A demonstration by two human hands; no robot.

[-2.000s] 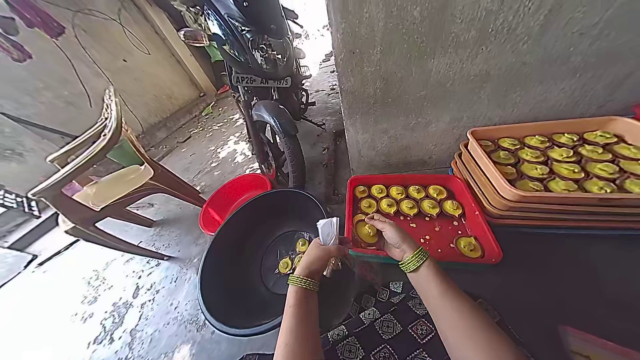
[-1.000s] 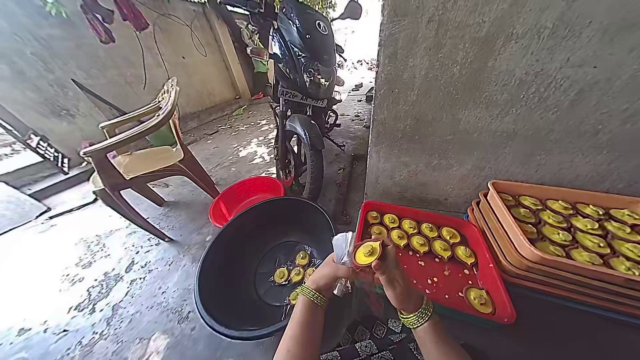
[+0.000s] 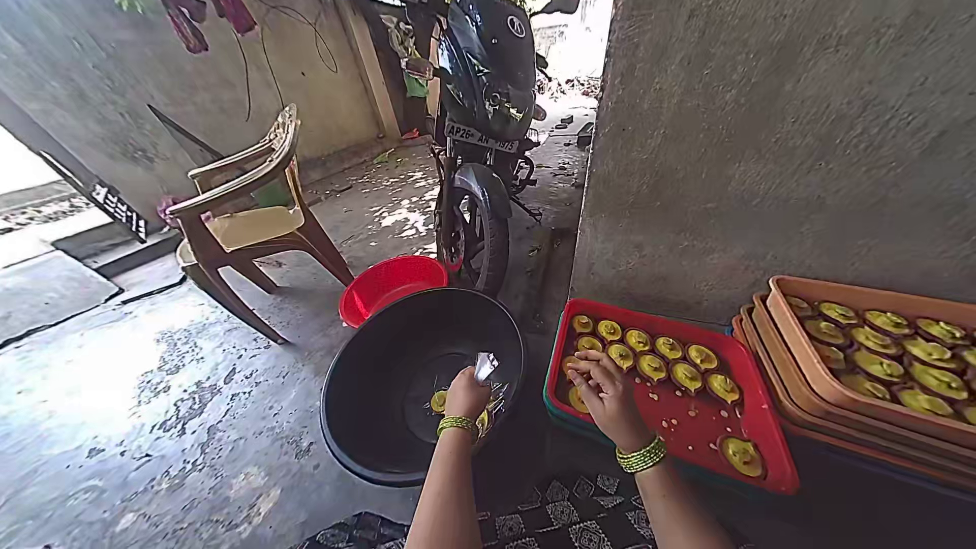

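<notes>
My left hand (image 3: pixel 467 393) is over the large black plastic tub (image 3: pixel 366 396), closed around a white plastic or paper piece (image 3: pixel 486 367). Several yellow-filled cups (image 3: pixel 439 401) lie in the tub, partly hidden by that hand. My right hand (image 3: pixel 606 393) hovers at the left side of the red tray (image 3: pixel 686 435), fingers apart, with nothing visible in them. Rows of round, yellow-filled cups (image 3: pixel 652 367) stand in the tray near its back and left side. One separate yellow-filled cup (image 3: pixel 741 456) sits near the tray's front right corner.
Stacked orange-brown trays (image 3: pixel 785 358), the top one full of yellow-filled cups, stand at the right by the wall (image 3: pixel 762 152). Behind the tub are a red basin (image 3: pixel 393 282) and a parked motorcycle (image 3: pixel 488 114). A plastic chair (image 3: pixel 252 221) stands at the left.
My hands have parted. The yellow-filled cup held between them earlier is no longer there; my left hand is now over the tub and my right at the red tray.
</notes>
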